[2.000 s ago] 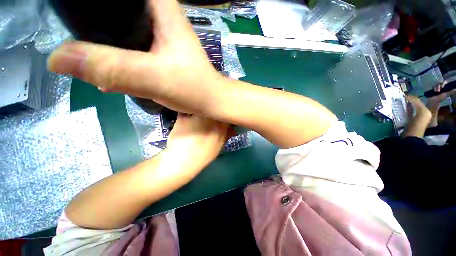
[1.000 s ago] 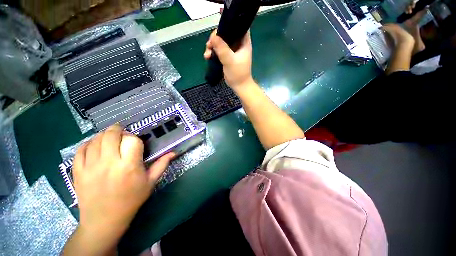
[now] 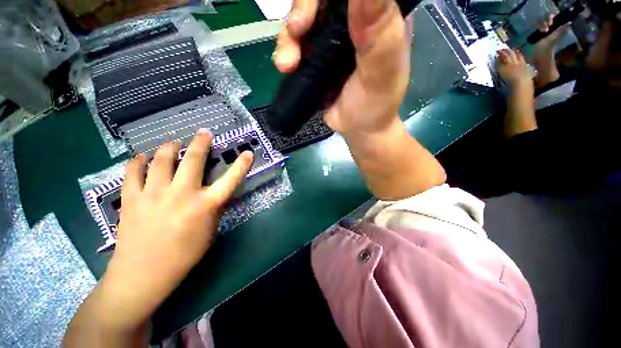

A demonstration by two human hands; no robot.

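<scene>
The slotted faceplate (image 3: 265, 155), a long silver-edged strip with dark square cutouts, lies at an angle on bubble wrap (image 3: 262, 204). My left hand (image 3: 173, 194) lies over its middle with fingers spread and the thumb tip near the cutouts, covering much of the face. My right hand (image 3: 371, 75) is shut on the thick black electric screwdriver (image 3: 310, 78), raised to the right of the faceplate. The screwdriver's upper part is cut off by the top edge. Its lower end is in front of the black dotted tray (image 3: 306, 132); no contact can be told.
Dark brackets (image 3: 153, 85) lie in overlapping rows beyond the faceplate. Clear bags (image 3: 34, 54) are at the upper left, a bubble sheet (image 3: 48, 272) at the lower left, a brown box (image 3: 102, 10) at the back. Another person's hand (image 3: 514, 68) is at white-edged panels (image 3: 480, 61) on the right.
My arms were crossed at first and are now apart. Since the middle frame, my left fingers have spread over the faceplate, and my right hand with the screwdriver appears larger and closer.
</scene>
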